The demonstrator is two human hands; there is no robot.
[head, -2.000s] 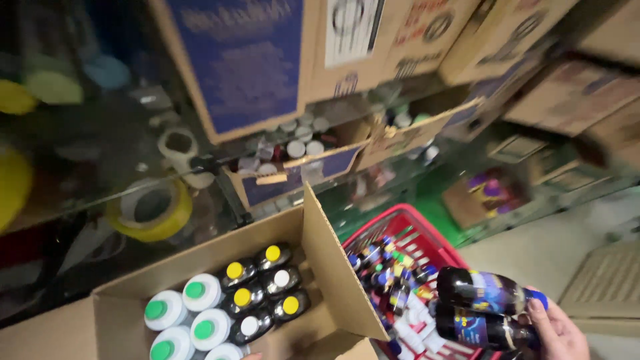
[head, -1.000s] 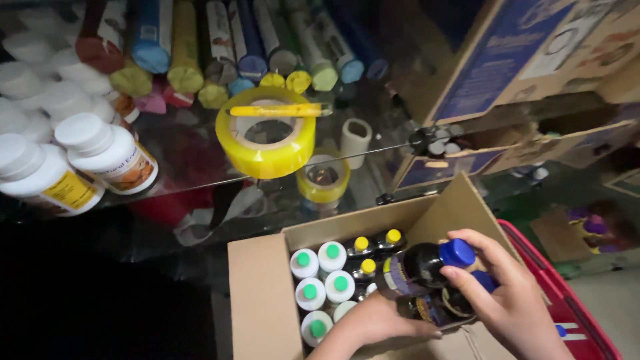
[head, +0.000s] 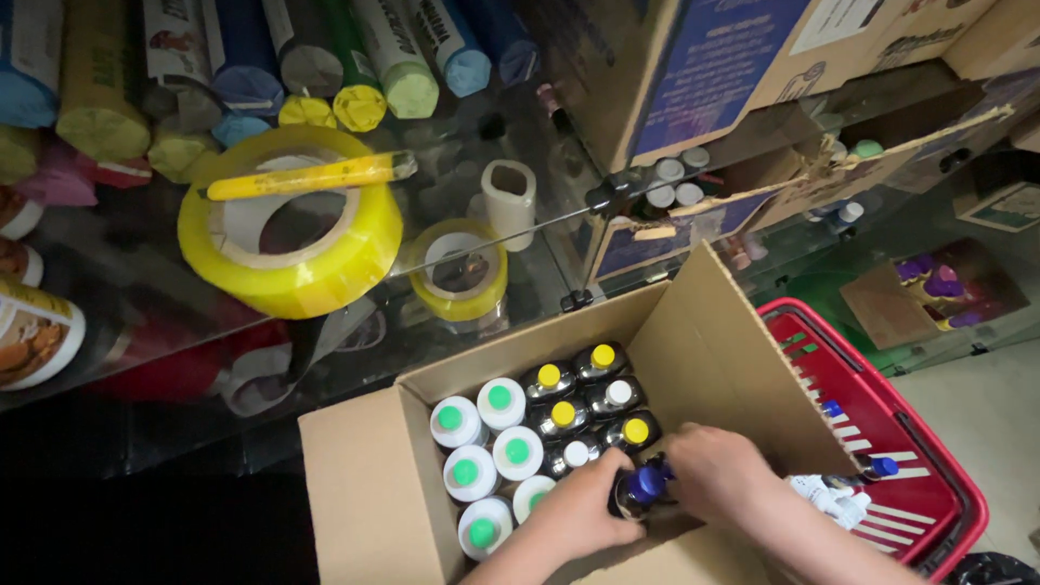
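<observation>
An open cardboard box (head: pixel 703 349) holds several white bottles with green caps (head: pixel 517 452) at its left and several dark bottles with yellow or white caps (head: pixel 563 414) beside them. Inside the box, my left hand (head: pixel 589 504) has its fingers around a dark bottle with a blue cap (head: pixel 647 484). My right hand (head: pixel 715 471) is curled just right of that bottle, at the box's right side; another dark bottle partly shows by its fingers, and its grip is hidden. Right of the box stands a red plastic basket (head: pixel 967 496) with blue-capped bottles and white items.
On the glass shelf above lie a large roll of yellow tape (head: pixel 305 288) with a yellow cutter or pen (head: pixel 301 179) across it, and several wrapped tubes (head: pixel 406 81). A smaller tape roll (head: pixel 459 305) sits lower. Printed cartons (head: pixel 707 73) stand at upper right.
Two dark bottles were in my right hand over the basket, then between both hands above the box. Both hands are now lower, with a blue-capped bottle down inside the box.
</observation>
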